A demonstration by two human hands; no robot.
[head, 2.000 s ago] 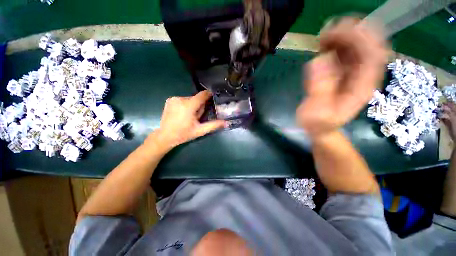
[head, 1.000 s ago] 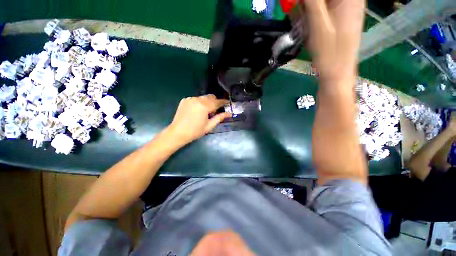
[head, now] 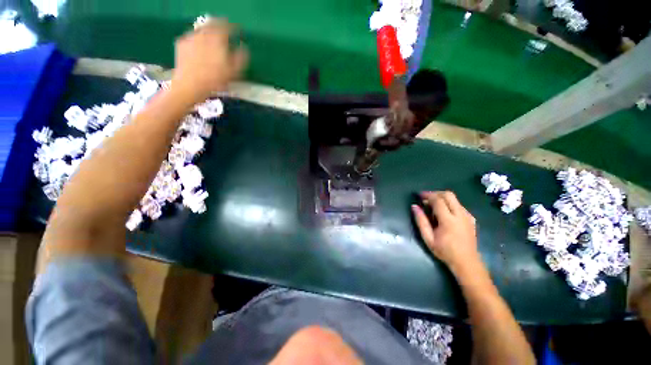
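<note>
The black hand press (head: 335, 121) stands at bench centre, its lever raised with the red grip (head: 390, 55) at the top. The grey metal fixture (head: 350, 199) sits at its foot, with neither hand on it; I cannot tell if its seat holds a module. My left hand (head: 208, 60) is blurred, above the green conveyor beyond the left pile of white modules (head: 189, 178). A white module (head: 201, 22) shows at its fingertips, but I cannot tell if it is gripped. My right hand (head: 448, 227) is right of the fixture, over the bench, fingers apart, with nothing visible in it.
Two loose modules (head: 496, 183) lie left of the right pile (head: 582, 224). A blue bin (head: 25, 128) stands at far left. More white pieces lie on the conveyor (head: 285, 43) behind the press. A pale beam (head: 571, 100) crosses the upper right. A parts box (head: 430, 338) shows below the bench edge.
My left hand has left the fixture and moved up left over the conveyor. My right hand has come down from the lever to the bench. Another loose module lies near the right pile. The view has shifted.
</note>
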